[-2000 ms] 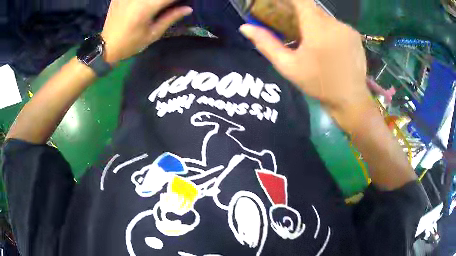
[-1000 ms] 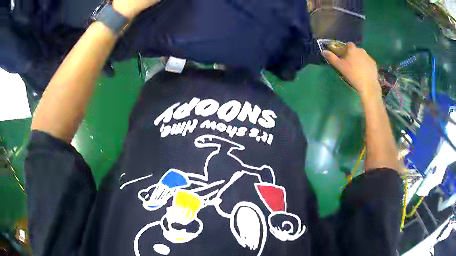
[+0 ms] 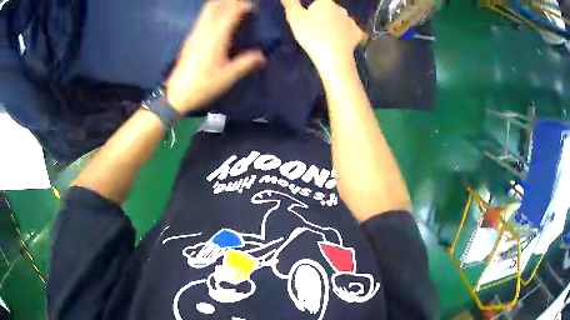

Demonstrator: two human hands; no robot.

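The navy garment (image 3: 281, 78) lies across the table in front of me, wrinkled between my hands. My left hand (image 3: 212, 59) is blurred, over the cloth, with its thumb spread away from the fingers and nothing seen in it. My right hand (image 3: 325, 31) is on the garment's upper part; its fingertips are at the top edge, so whether they pinch cloth cannot be told. The steam iron (image 3: 409, 19), with a brownish handle and a blue part, stands at the table's right corner, apart from my right hand.
The black table top (image 3: 403, 75) shows at the right. More dark cloth (image 3: 40, 81) hangs at the left, above a white sheet (image 3: 22, 153). A yellow tube frame (image 3: 465, 228) with white pieces and a blue panel (image 3: 542, 169) stand at the right on the green floor.
My right hand has let go of the iron and moved left onto the garment. My left hand has moved down and right over the cloth. The view has shifted.
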